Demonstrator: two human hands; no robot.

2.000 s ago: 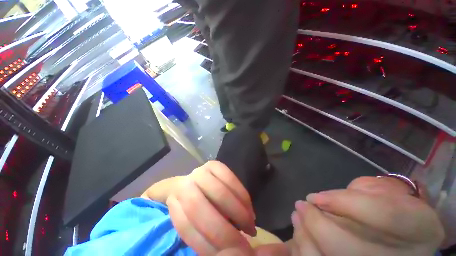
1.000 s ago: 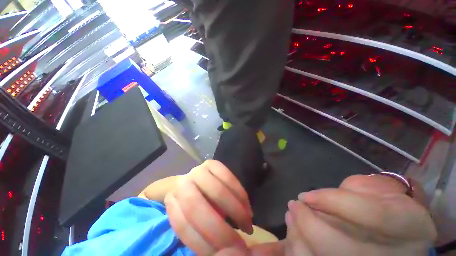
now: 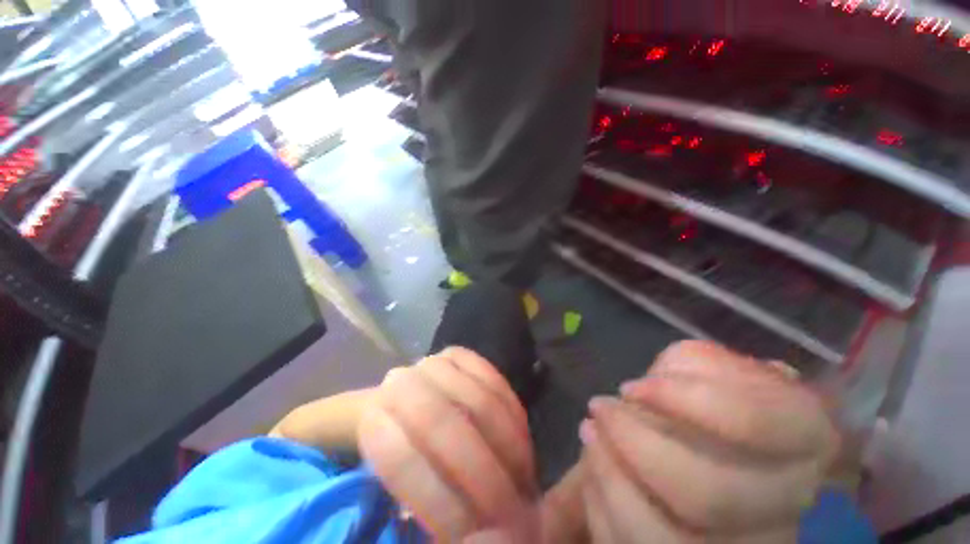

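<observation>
My left hand, with a blue sleeve, is at the bottom centre with its fingers curled inward. My right hand is just to its right, also curled, its fingertips towards my left hand. The lower parts of both hands meet or nearly meet at the picture's bottom edge. Whether either holds something small is hidden by the fingers and blur. No work item shows between them.
A black tray or lid lies on a pale box at left. A blue stool stands beyond. A person's grey trouser leg is close ahead. Racks with red lights line both sides. A black cable is at lower right.
The view has turned and blurred, so the tray, stool and leg sit further left. My right hand appears further left and slightly higher. Red lit numerals now show at top right.
</observation>
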